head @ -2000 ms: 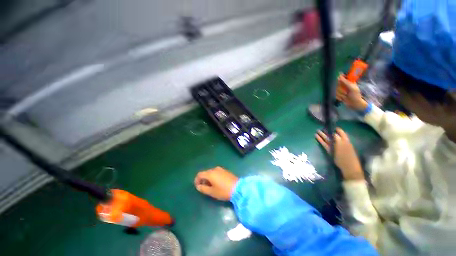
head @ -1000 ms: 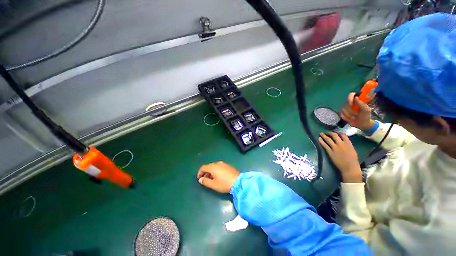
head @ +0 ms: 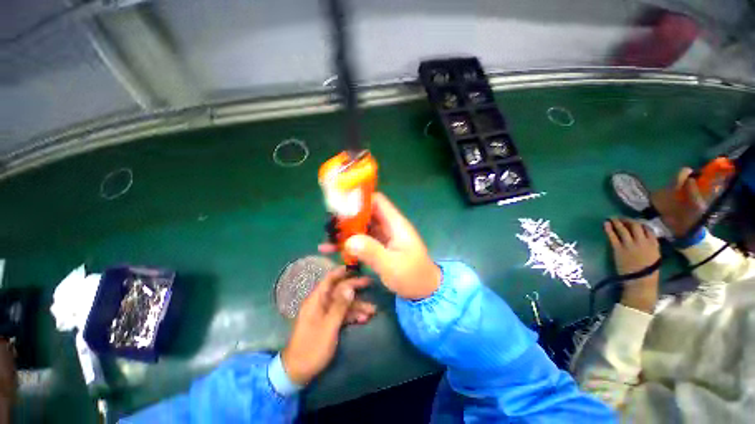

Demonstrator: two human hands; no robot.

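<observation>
My right hand (head: 397, 252) grips the orange electric screwdriver (head: 358, 203), which hangs upright from a black cable with its dark bit end down. My left hand (head: 319, 319) is just below, fingers curled and its fingertips close to the bit. Something small and dark may be between those fingers; it is blurred and mostly hidden. The round screw dish (head: 300, 286) lies behind my left hand, partly covered by it. Both sleeves are blue.
A dark-blue bin (head: 98, 319) of metal pieces and a crumpled white tissue (head: 73, 296) lie left. A black compartment tray (head: 473, 132) stands rear right, near scattered white strips (head: 553, 252). A neighbour's hands (head: 633, 248) work at right beside a dish (head: 631, 192).
The view has swung left. My right hand has left the bench and taken hold of the screwdriver, which hung free before. My left hand and the blue bin have come into view.
</observation>
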